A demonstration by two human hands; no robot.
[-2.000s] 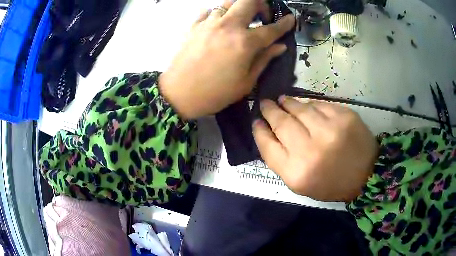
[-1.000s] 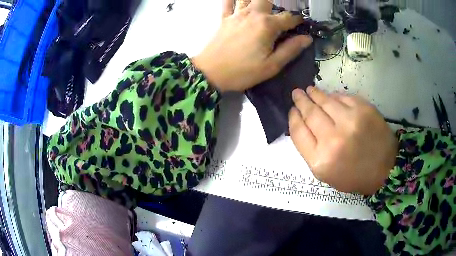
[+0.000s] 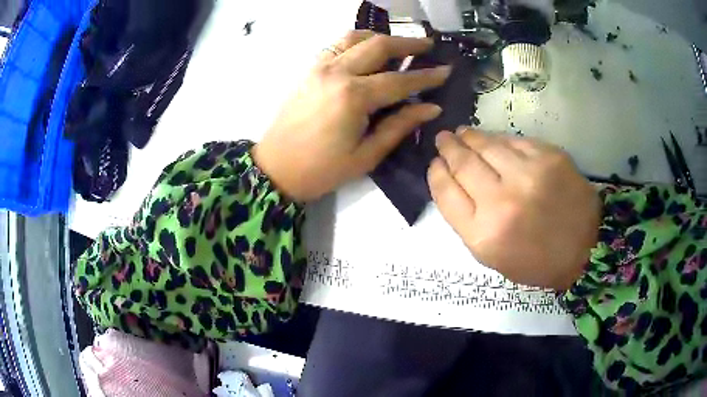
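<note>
A dark fabric piece (image 3: 407, 174) lies on the white table, its upper end by the needle area of the sewing machine (image 3: 508, 23). A zipper end (image 3: 374, 17) shows above my left hand. My left hand (image 3: 356, 112) lies on the fabric with its fingers spread, pressing it flat; nothing is pinched in it. My right hand (image 3: 515, 201) is on the fabric's lower right edge, its fingertips on the cloth and fingers close together. The exact needle position on the fabric cannot be made out.
A cream ribbed knob (image 3: 525, 65) stands right of the needle area. Dark zipper pieces (image 3: 116, 101) and a blue bin (image 3: 35, 108) are at left. Thin dark snips or tweezers (image 3: 677, 159) lie far right. Lint dots the table, and a ruler scale (image 3: 465, 288) runs along its near edge.
The fabric has shifted up and its lower end now points down as a corner. My left hand has moved down and left since a second ago, uncovering the zipper end; my right hand moved slightly left.
</note>
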